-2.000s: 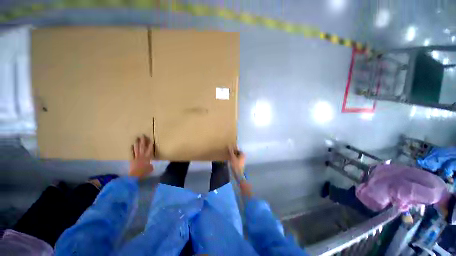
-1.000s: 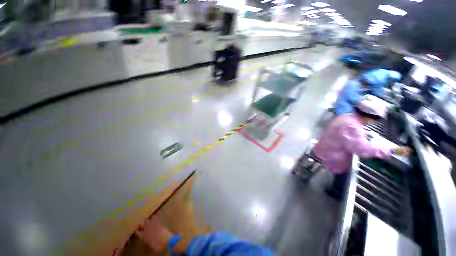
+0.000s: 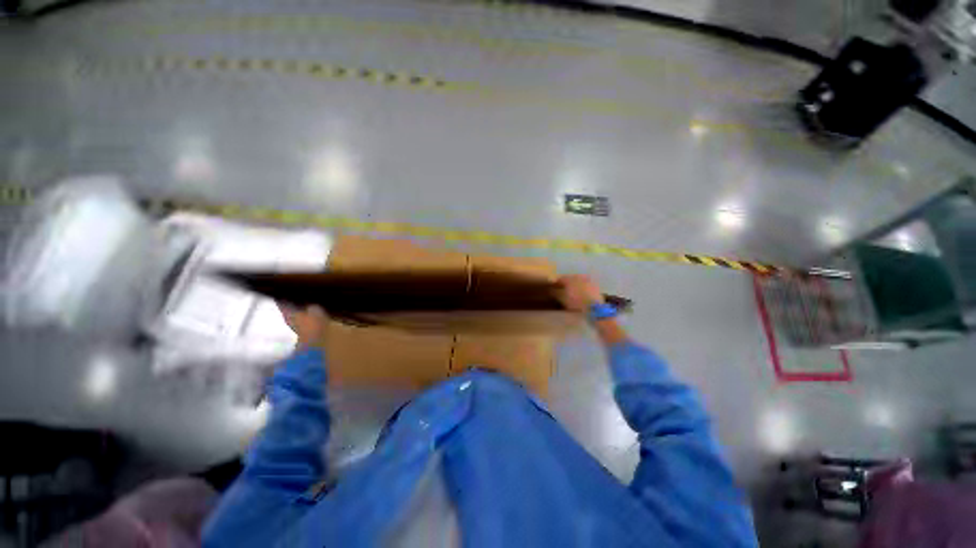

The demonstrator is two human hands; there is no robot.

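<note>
A brown cardboard carton (image 3: 396, 294) is in front of me, low over the floor, with a long, narrow dark opening between its upper edges. My left hand (image 3: 307, 323) is at the left end of its near edge, slightly blurred. My right hand (image 3: 579, 292) grips the right end by the opening. A brown cardboard panel (image 3: 396, 356) shows below the near edge. What lies inside the opening is too dark to tell.
White foam pieces (image 3: 219, 305) lie left of the carton, with a blurred white bundle (image 3: 80, 252) beyond. Yellow-black tape (image 3: 514, 241) runs behind. A green cart (image 3: 910, 280) and red floor marking (image 3: 813, 377) are right. People's pink sleeves show at both lower corners.
The carton was flat and closed; now it shows a long dark opening. Both my hands are on its ends, after the view swung right to the line and back.
</note>
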